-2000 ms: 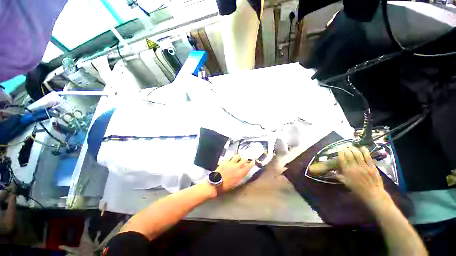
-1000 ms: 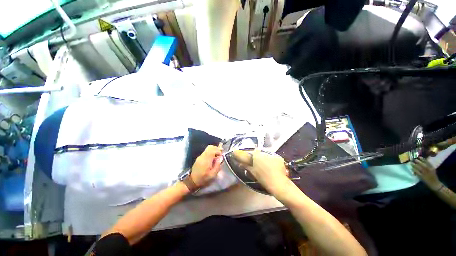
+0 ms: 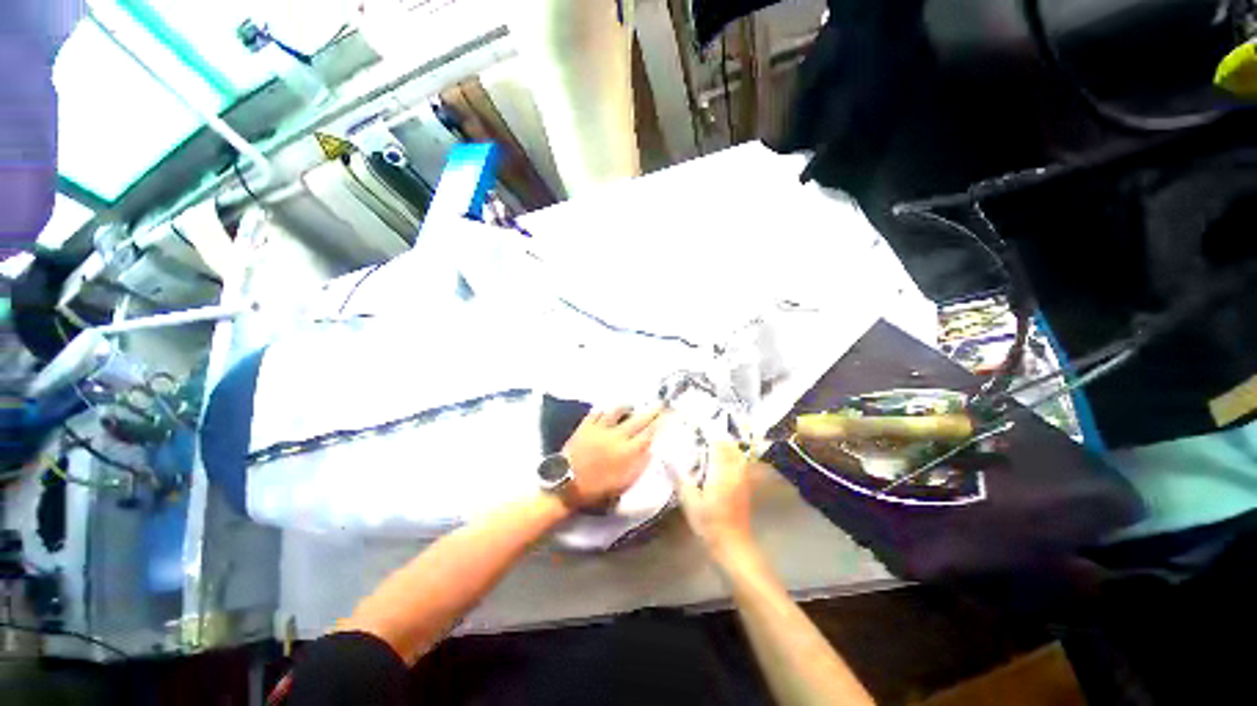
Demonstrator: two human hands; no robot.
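A white garment [image 3: 386, 379] lies over the padded board, with a dark and light checked seam [image 3: 400, 424] along it. A small dark piece [image 3: 560, 418] shows partly beside my left hand. My left hand [image 3: 607, 455] lies on the garment, fingers spread. My right hand [image 3: 717, 490] has its fingers on the bunched cloth [image 3: 706, 414] at the garment's right end; its fingertips are blurred, but it seems to pinch the cloth. The iron [image 3: 889, 439] with a tan handle stands on the dark pad [image 3: 951, 517], with no hand on it.
A blue support arm [image 3: 469, 179] stands behind the board. The board's navy rounded end [image 3: 232, 435] shows at left. Black hose and cord [image 3: 1023, 297] run from the iron to the upper right. Dark garments [image 3: 1130, 235] hang at right. Machine parts with valves are at far left.
My right hand has let go of the iron, which now rests on the dark pad, and has moved onto the cloth. My left hand has opened and flattened on the garment. The view has shifted.
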